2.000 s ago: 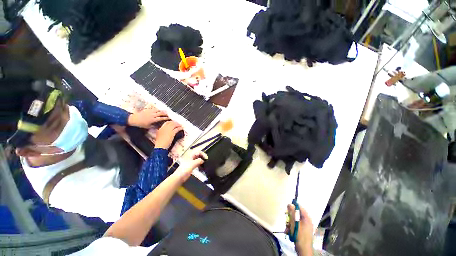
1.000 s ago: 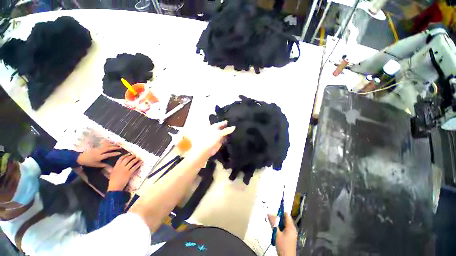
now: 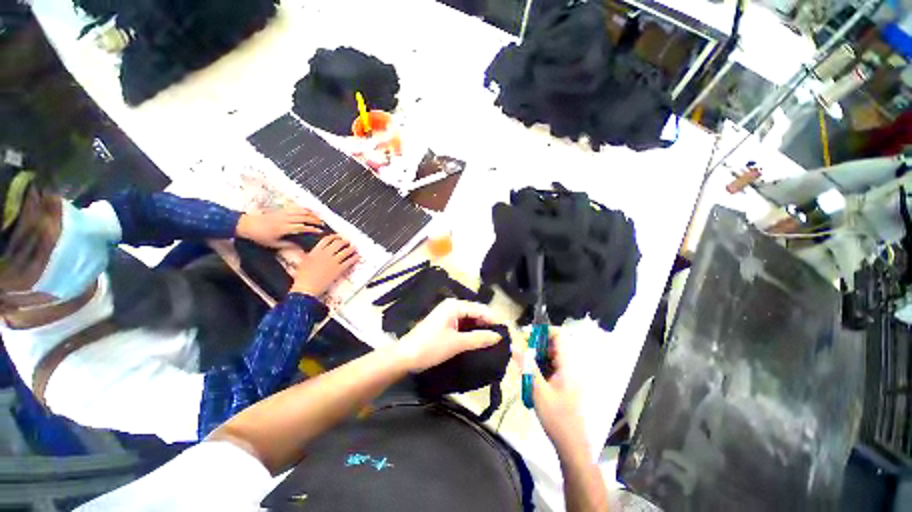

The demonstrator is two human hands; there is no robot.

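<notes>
My left hand (image 3: 455, 335) is closed on a black fabric piece (image 3: 465, 368) near the table's front edge; a narrow black end hangs below it. My right hand (image 3: 550, 380) holds scissors with teal handles (image 3: 536, 362), their dark blades pointing away over the edge of the near black heap (image 3: 565, 250). The scissors are just right of the held piece; a gap shows between blades and piece. More black fabric (image 3: 425, 295) lies left of my left hand. The held piece is partly hidden by my fingers.
At left, a seated person's two hands (image 3: 300, 250) work beside a row of narrow black strips (image 3: 340, 180). An orange glue pot (image 3: 378, 130) and small brown plate (image 3: 440, 182) stand behind. Other black heaps (image 3: 575, 75) lie farther back. A dark metal tabletop (image 3: 745, 360) is at right.
My left hand reached to the near heap, then came back toward me and now holds a black piece. My right hand raised the scissors from the front edge toward it. The view has shifted.
</notes>
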